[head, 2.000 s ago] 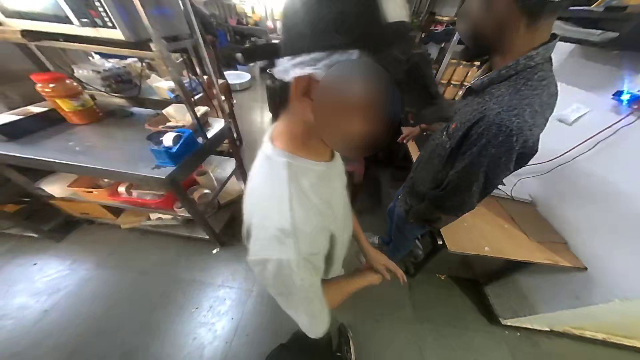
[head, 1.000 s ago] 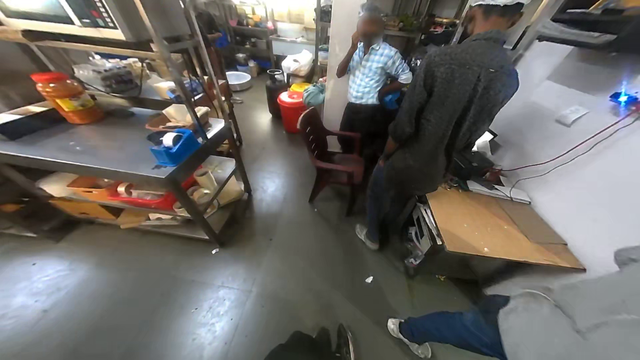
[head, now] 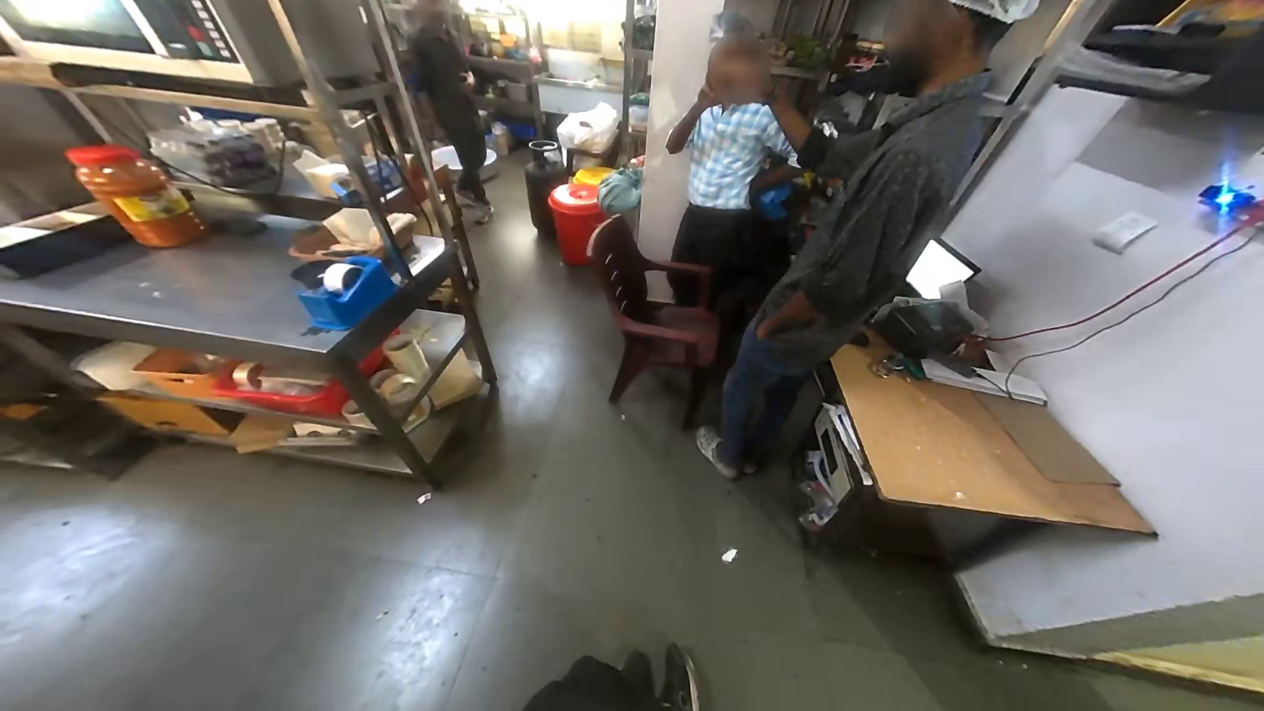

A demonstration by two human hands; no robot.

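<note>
Neither my left hand nor my right hand shows in the head view; only my dark-clad leg and a shoe [head: 681, 676] appear at the bottom edge. On the left, a steel table [head: 227, 281] carries a red-lidded plastic jar [head: 143, 197] of orange contents and a blue tape dispenser [head: 346, 293] with a roll in it. A maroon plastic chair [head: 657, 316] stands mid-view. To its right, a person in a dark shirt [head: 879, 197] stands by a wooden desk [head: 968, 449], one arm reaching toward a person in a checked shirt [head: 726, 158], whose hands are raised near the head.
Under the steel table, a shelf holds a red tray [head: 296, 395] and several rolls. A red bucket [head: 576, 222] and a black gas cylinder [head: 544, 188] stand farther back. Another person [head: 449, 99] is at the back left. Paper scraps [head: 729, 556] lie on the floor.
The person in a white shirt, close in front two seconds ago, moved to the right edge and is out of view now. The dark-shirted person's arm has risen. Someone now shows at the back left.
</note>
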